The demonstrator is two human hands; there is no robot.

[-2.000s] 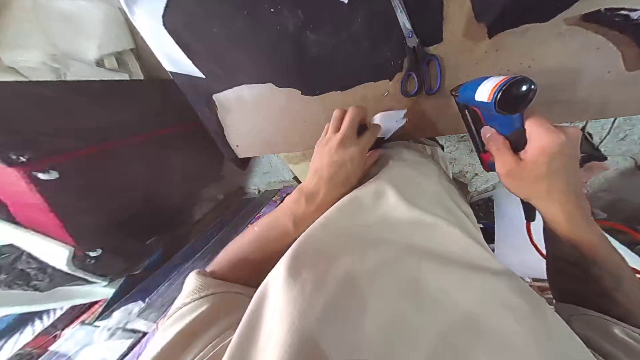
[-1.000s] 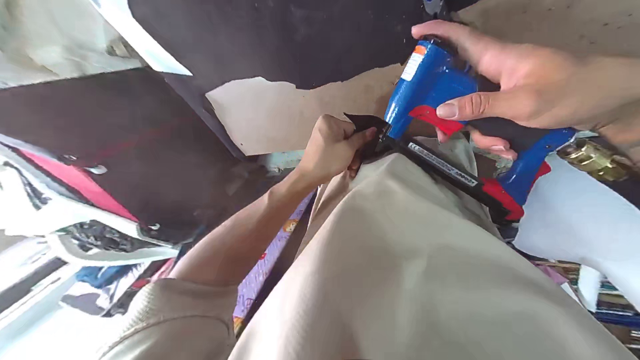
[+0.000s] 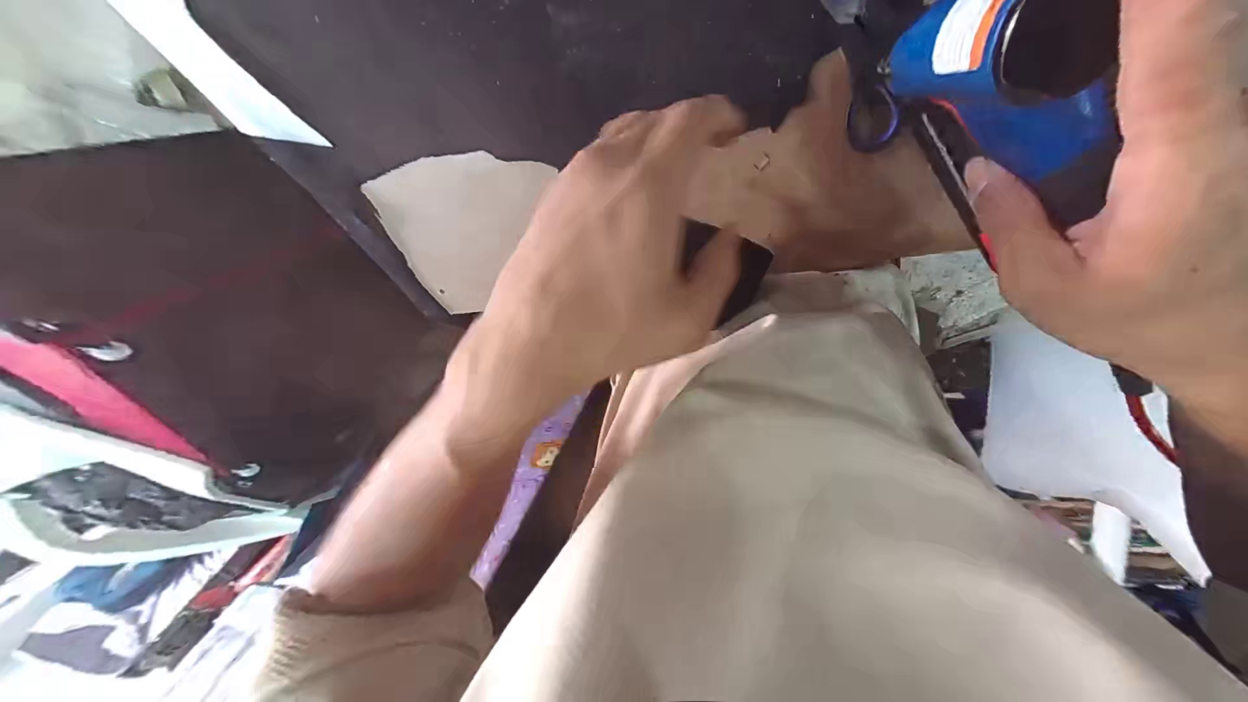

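Note:
My right hand (image 3: pixel 1102 234) grips a blue and black pneumatic stapler (image 3: pixel 1004 88) at the upper right. My left hand (image 3: pixel 624 244) is at the middle, its thumb against a small black piece of material (image 3: pixel 746 283) at the edge of the brown board (image 3: pixel 829 195). What its other fingers touch is hidden. A loose staple (image 3: pixel 761 163) lies on the board just right of the left hand. Between the hands and farther back, the blue-ringed handle of scissors (image 3: pixel 873 119) shows, partly hidden by the stapler.
A large black sheet (image 3: pixel 468 78) covers much of the board. At the left stands a dark panel (image 3: pixel 195 312) with a pink strip and metal fittings. Beige cloth (image 3: pixel 858 487) covers my lap. A white sheet (image 3: pixel 1063 409) and a red hose (image 3: pixel 1150 429) are at the lower right.
The stapler, which was against the black piece near my left hand, has moved away to the upper right. My left hand has moved up over the board.

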